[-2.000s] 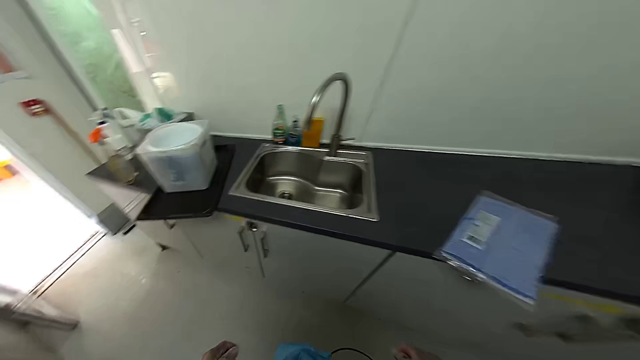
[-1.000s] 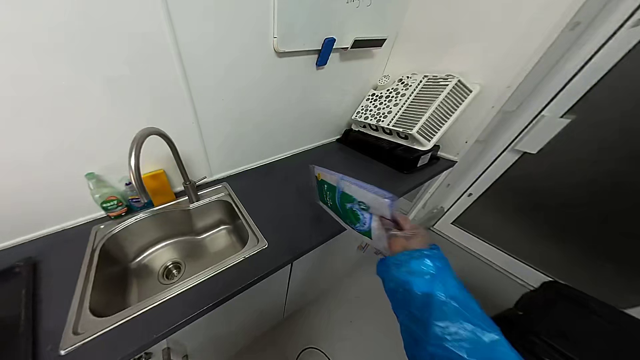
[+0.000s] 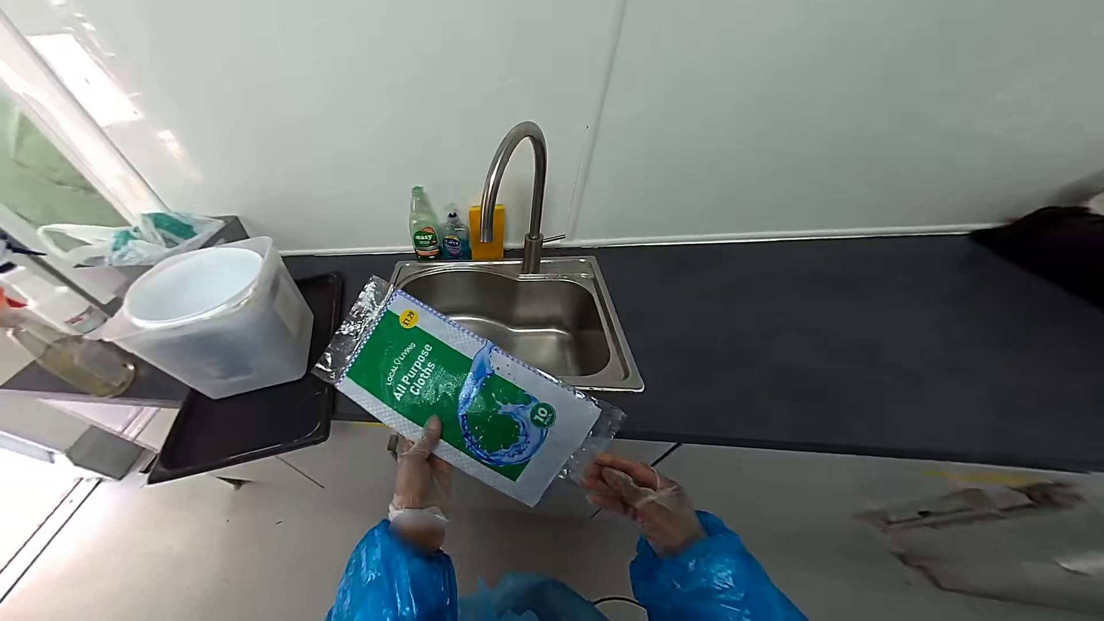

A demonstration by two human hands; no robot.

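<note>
A plastic packet of all-purpose cloths, green and white, is held tilted in front of the stainless steel sink, label side up. My left hand, in a clear disposable glove and blue sleeve cover, grips its lower left edge with the thumb on top. My right hand, gloved and sleeved alike, has its fingers closed on the clear wrapper end at the packet's right. The packet hides part of the sink's front left.
Behind the sink stand a curved tap, a green-labelled bottle, a blue soap bottle and a yellow sponge. Left on the dark worktop are a plastic tub, a black tray and a spray bottle.
The packet, held in the right hand at the right a second ago, is now before the sink with both hands on it. The view has swung back left.
</note>
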